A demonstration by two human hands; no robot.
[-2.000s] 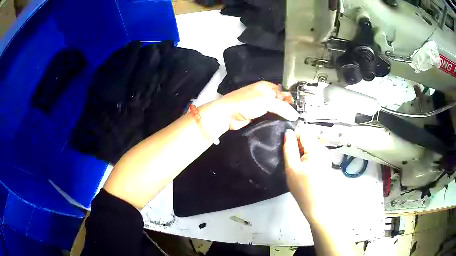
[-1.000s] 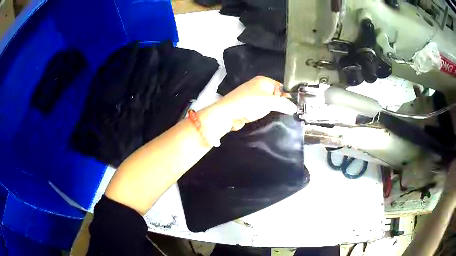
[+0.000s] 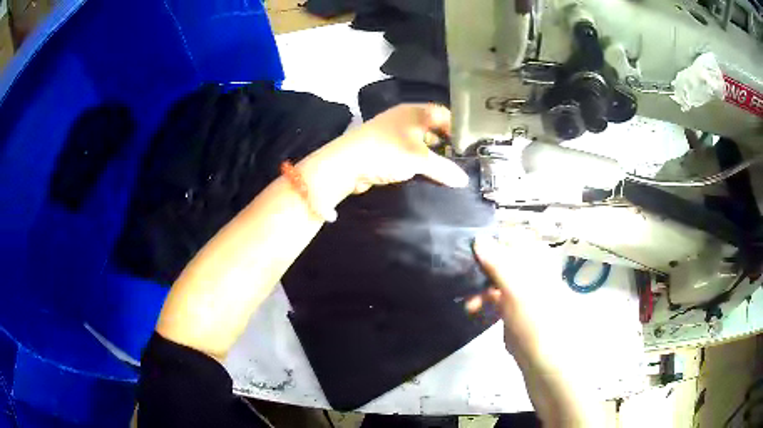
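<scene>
A black fabric panel lies on the white table, its far edge at the presser foot of the sewing machine. My left hand rests on the panel's upper part, left of the presser foot, fingers spread, with the far fingertips near the machine head. My right hand is at the panel's right edge, below the presser foot, thumb and fingers at the cloth; it is overexposed and I cannot tell whether it grips. The needle is too blurred to make out.
A stack of black cut panels lies partly in the blue bin at left. More black pieces lie beyond the machine. Blue scissor handles show under the machine arm. A black strip crosses the arm at right.
My right hand has come back from the lower right to the panel's right edge. My left hand and the panel's near corner have shifted in view; the whole view has moved slightly.
</scene>
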